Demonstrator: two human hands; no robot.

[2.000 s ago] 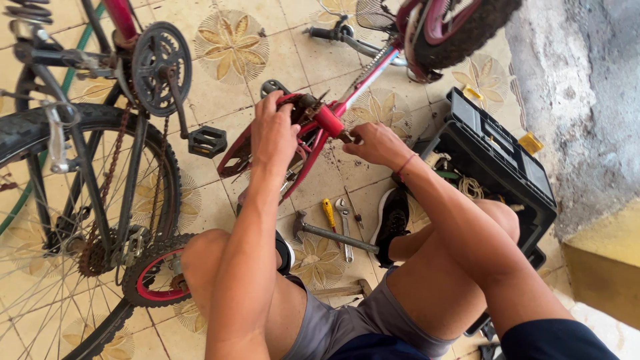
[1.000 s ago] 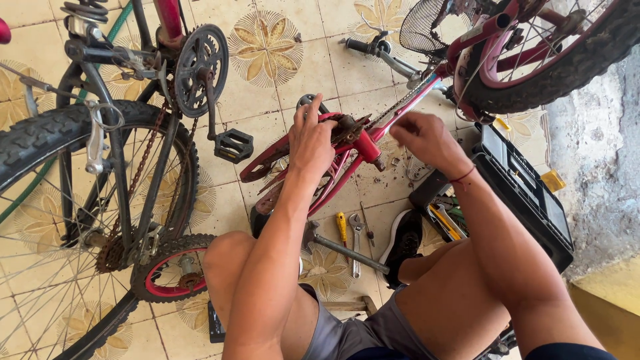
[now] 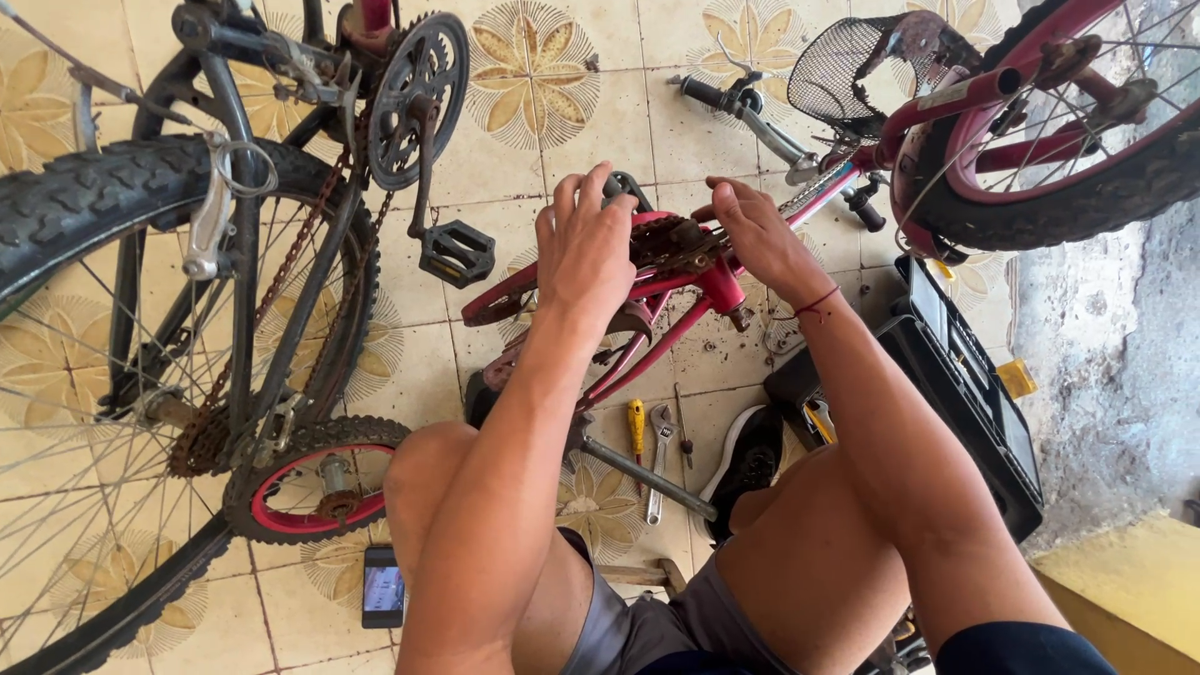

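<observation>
A small red bicycle frame (image 3: 720,287) lies at the centre, its greasy chainring and chain (image 3: 677,246) between my hands. My left hand (image 3: 589,248) lies over the crank end near a black pedal (image 3: 621,186), fingers spread; whether it grips anything underneath is hidden. Just right of the chainring, my right hand (image 3: 750,234) is raised with its fingers apart, by the red tube. On the tiles below rest a yellow screwdriver (image 3: 637,427), an adjustable wrench (image 3: 659,459), a thin tool (image 3: 686,436) and a metal bar (image 3: 647,480).
A larger dark bicycle (image 3: 246,244) fills the left side, beside a small red-rimmed wheel (image 3: 323,483). At right lies an open black toolbox (image 3: 966,412). Handlebars (image 3: 750,117), a mesh basket (image 3: 834,80) and the red front wheel (image 3: 1069,178) are above. A phone (image 3: 382,589) lies lower left.
My right hand has moved from the tube's lower end to the upper side of the chainring, and its fingers have spread. The view has shifted noticeably.
</observation>
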